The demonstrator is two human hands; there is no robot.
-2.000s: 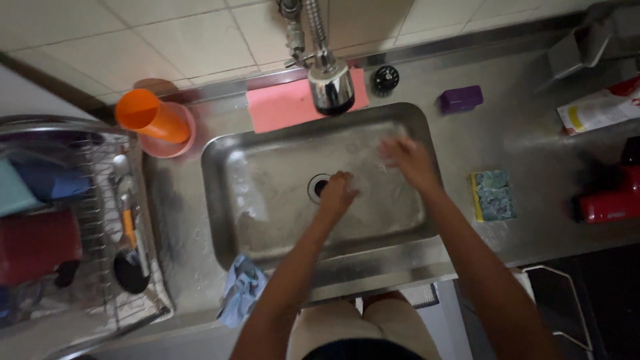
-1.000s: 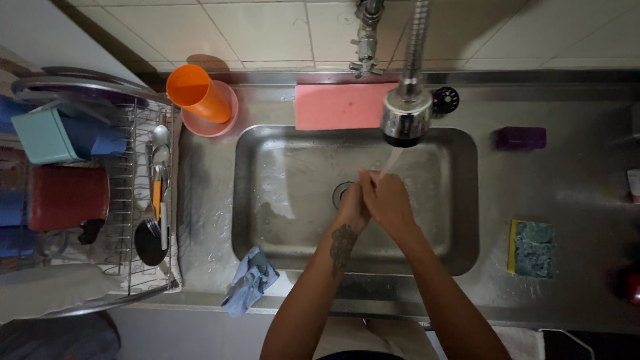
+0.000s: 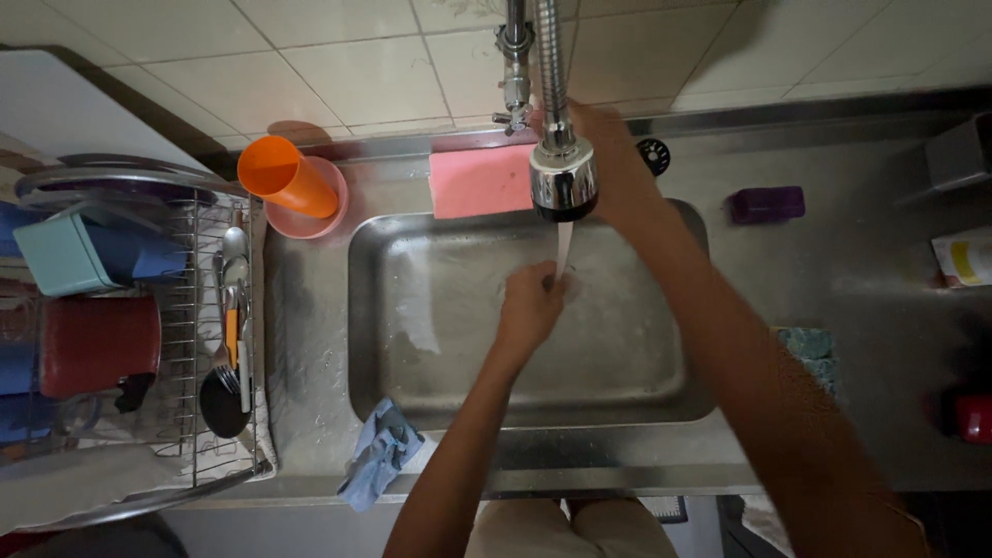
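Water runs from the chrome faucet head (image 3: 564,182) into the stainless steel sink (image 3: 418,325). My left hand (image 3: 533,298) is under the stream near the drain, its fingers curled; whether it holds anything does not show. Behind the faucet head, my right hand (image 3: 601,155) reaches up beside the flexible hose, close to the tap valve (image 3: 513,120); its fingers are mostly hidden by the hose. A pink cloth (image 3: 480,182) lies flat behind the basin, partly beneath the faucet head.
Left are an orange cup (image 3: 287,174) in a pink bowl (image 3: 339,182) and a dish rack (image 3: 190,310). A blue rag (image 3: 380,453) lies on the front rim. Rightward are a black drain strainer (image 3: 653,156), purple block (image 3: 767,204) and sponge (image 3: 810,349), partly behind my forearm.
My hands were together under the water one second ago. Now they are apart: the right has moved up and back behind the faucet head, while the left remains over the basin.
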